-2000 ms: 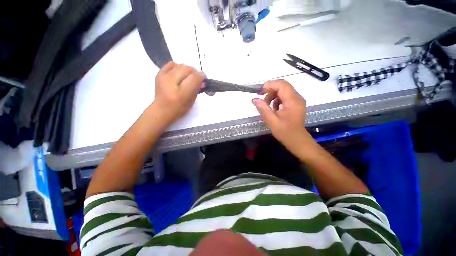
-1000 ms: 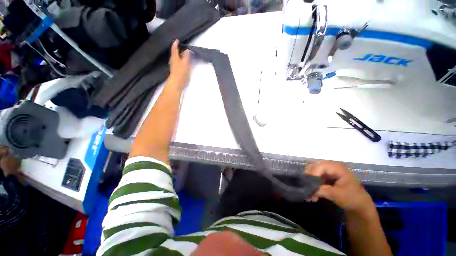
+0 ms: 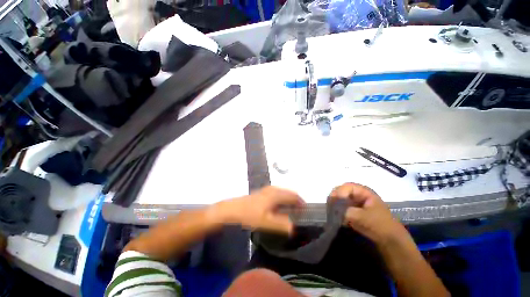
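Note:
A long dark grey fabric strip (image 3: 257,156) lies on the white table with its pointed end away from me. It passes under my left hand and hangs in a loop over the front edge to my right hand. My left hand (image 3: 264,210) is blurred above the strip at the table edge, thumb and fingers apart, with nothing visible between them. My right hand (image 3: 363,212) pinches the strip's other part at the front edge. The strip end in its fingers is partly hidden.
A bundle of dark strips (image 3: 157,110) hangs over the table's left side. Black thread snips (image 3: 382,162) and a checked strip (image 3: 453,176) lie at right. The white sewing machine (image 3: 372,87) stands behind. A blue bin (image 3: 476,261) is below right.
My left hand has come from the bundle back towards my right hand, letting go of the strip there. The strip's pointed end now lies on the table. The view has shifted.

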